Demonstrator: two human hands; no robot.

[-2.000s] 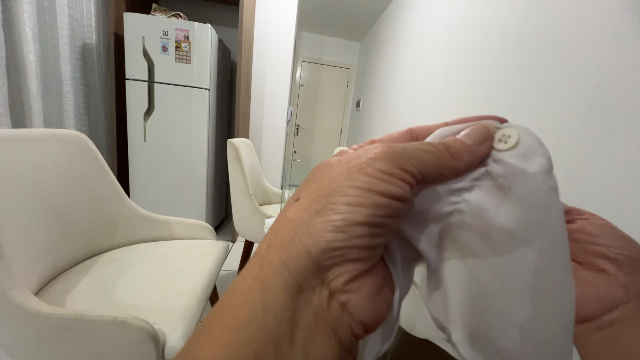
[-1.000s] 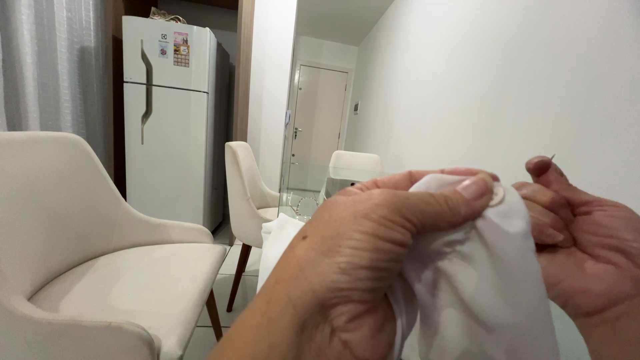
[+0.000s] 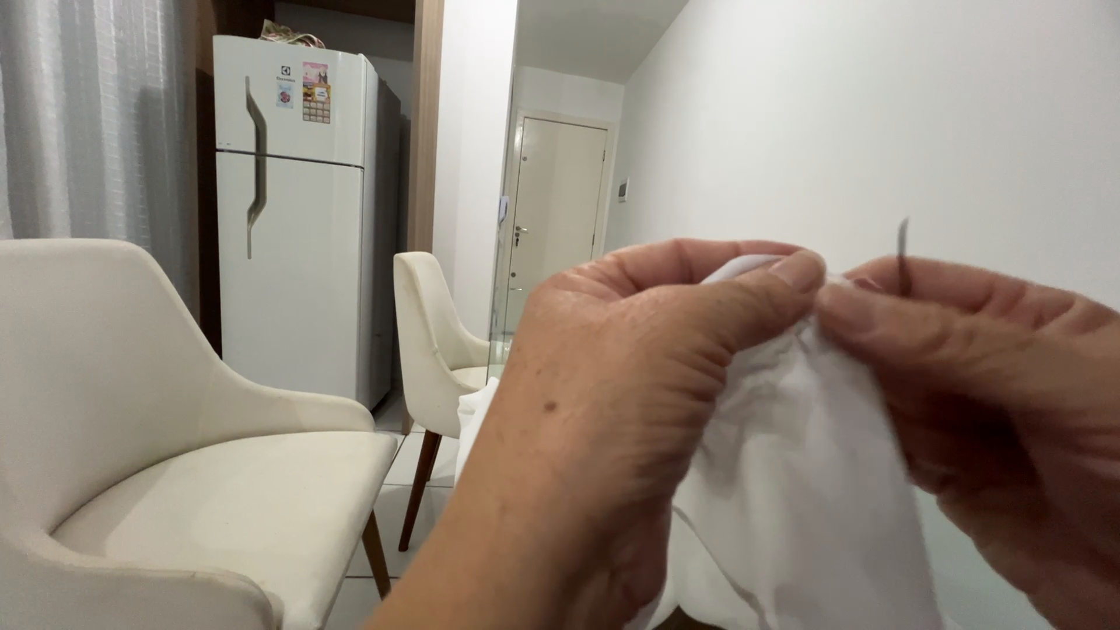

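White fabric [image 3: 796,472] hangs below both hands, its upper edge pinched between the thumb and fingers of my left hand [image 3: 647,376]. The tips of my right hand [image 3: 989,350] meet my left thumb at that edge, and its thumb and forefinger are closed together at the cloth. A thin, dark needle-like piece [image 3: 904,254] stands up from behind the right thumb; how it is held there is hidden. The fingertips cover the spot where they meet, and no button can be seen there.
A cream upholstered chair [image 3: 236,490] stands at the left, with a second one [image 3: 429,341] behind it. Farther back are a white refrigerator [image 3: 293,219] and a closed door [image 3: 557,201]. A pale wall [image 3: 875,114] runs along the right, and a grey curtain [image 3: 96,122] hangs at the far left.
My right hand, raised apart from the cloth's edge one second ago, has come in to my left fingertips. The button seen at the left thumb earlier is now out of sight.
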